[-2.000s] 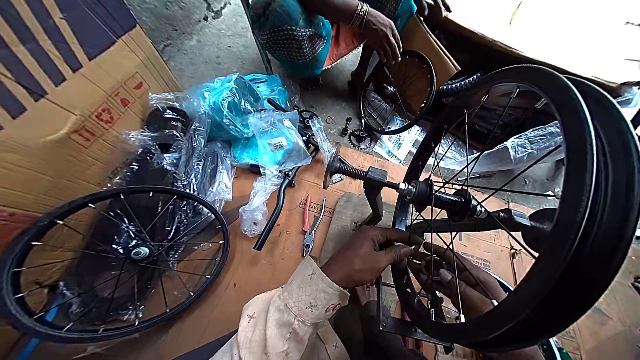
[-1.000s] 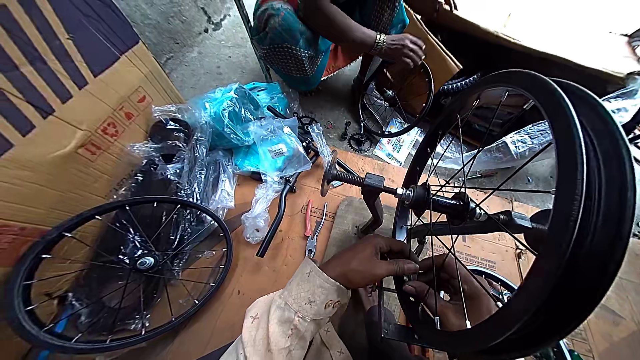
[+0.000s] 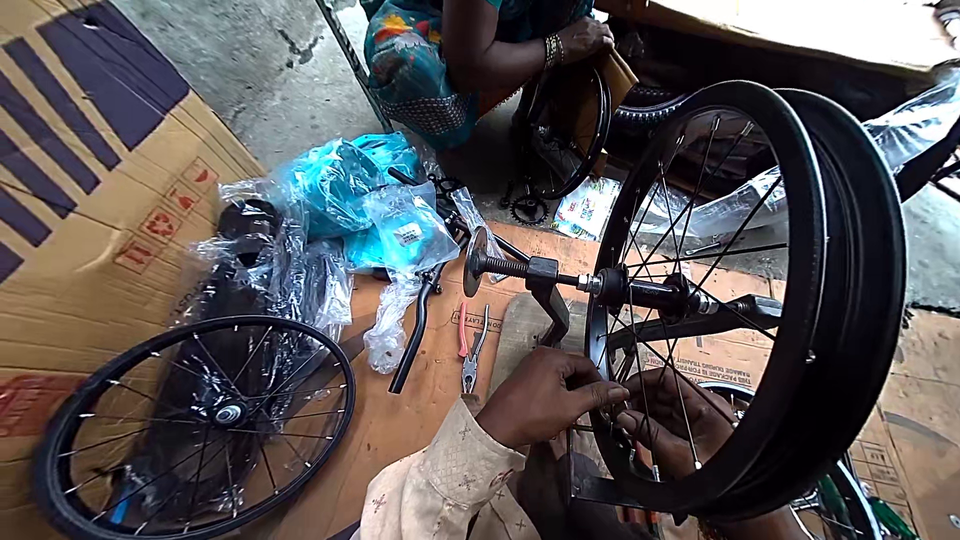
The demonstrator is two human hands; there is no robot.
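Observation:
A black bicycle wheel rim [image 3: 802, 300] stands upright in a metal truing stand [image 3: 551, 300], its black hub [image 3: 649, 291] held between the stand's threaded ends. My left hand [image 3: 551, 397] is at the near left edge of the rim, thumb and forefinger pinched close to the spokes. My right hand [image 3: 682, 420] reaches among the spokes, its fingertips almost meeting those of the left. What lies between the fingertips is too small to make out. Pliers with red and dark handles [image 3: 470, 352] lie on the cardboard left of the stand.
Another spoked wheel [image 3: 217, 322] lies at lower left against plastic-wrapped black parts [image 3: 247, 240]. Blue bagged items [image 3: 337, 180] and a black handlebar [image 3: 420, 322] are behind. A co-worker's hand [image 3: 585, 39] rests by cardboard and a small wheel [image 3: 600, 135]. A chainring [image 3: 528, 210] lies nearby.
My hands stay at the lower rim, the fingertips shifting slightly among the spokes. The co-worker's hand has moved on the cardboard beside the far wheel.

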